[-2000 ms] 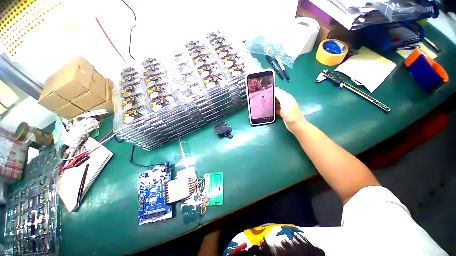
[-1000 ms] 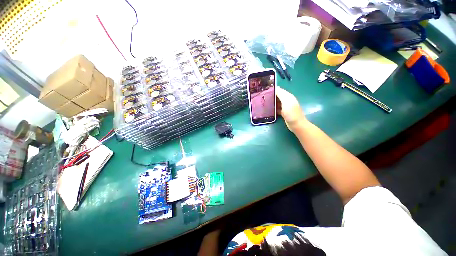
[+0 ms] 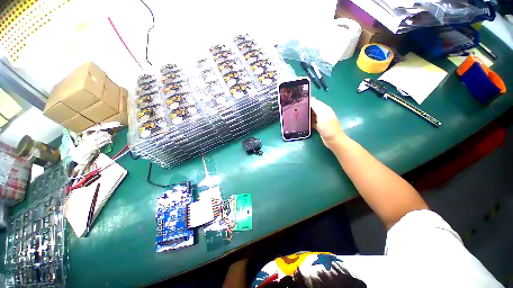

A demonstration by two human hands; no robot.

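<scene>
A white-edged smartphone point(image 3: 295, 109) stands nearly upright on or just above the green mat, its screen lit with a pinkish picture. My right hand point(image 3: 324, 122) is behind and at the right edge of the phone and holds it; its fingers are mostly hidden by the phone. My left hand is not in view; only part of the left forearm shows at the bottom edge. A small black housing point(image 3: 252, 146) lies on the mat left of the phone. A blue circuit board point(image 3: 175, 218) is joined by thin wires to a green circuit board point(image 3: 242, 212).
Stacked clear blister trays point(image 3: 208, 126) stand behind the housing. Another tray point(image 3: 35, 247) and a notebook point(image 3: 84, 210) with a pen lie left. Calipers point(image 3: 400, 102), a yellow tape roll point(image 3: 374, 58), paper and an orange-and-blue object point(image 3: 480, 78) lie right. Cartons point(image 3: 84, 98) stand back left.
</scene>
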